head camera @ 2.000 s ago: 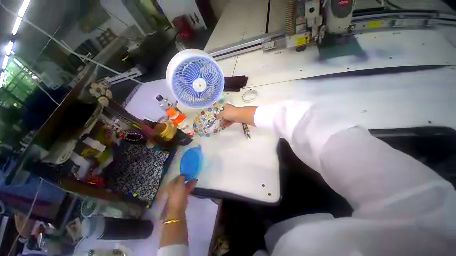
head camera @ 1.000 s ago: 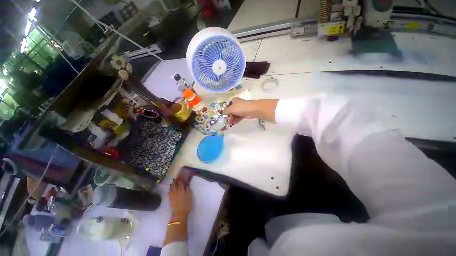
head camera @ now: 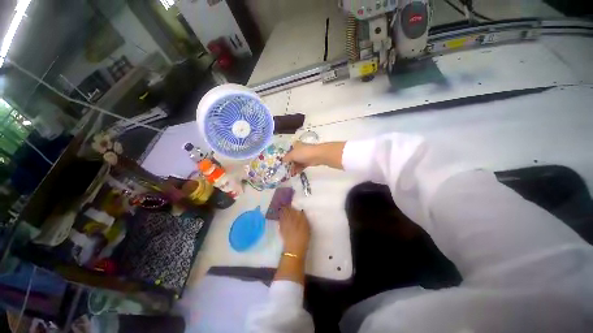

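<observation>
My right hand (head camera: 309, 157) holds the rim of the clear dotted bowl (head camera: 266, 170) in front of the fan; its fingertips are partly hidden. My left hand (head camera: 294, 233) has its fingers on the lower end of a small maroon-pink case (head camera: 280, 202) on the white tabletop, just below the bowl. The bright-blue lid (head camera: 247, 229) lies flat to the left of the case, its small tab pointing up. Small metal snips (head camera: 305, 184) lie right of the bowl, below my right hand.
The desk fan (head camera: 237, 123) stands behind the bowl. An orange-capped bottle (head camera: 220, 179) is left of it, beside the cluttered rack. A pale ring (head camera: 309, 137) and a dark block (head camera: 289, 123) lie near the fan. The sewing head (head camera: 411, 29) is behind.
My left hand left the blue lid, went to the side table's edge, and is now on the white tabletop with the maroon-pink case. My right hand stays at the bowl. The view has shifted.
</observation>
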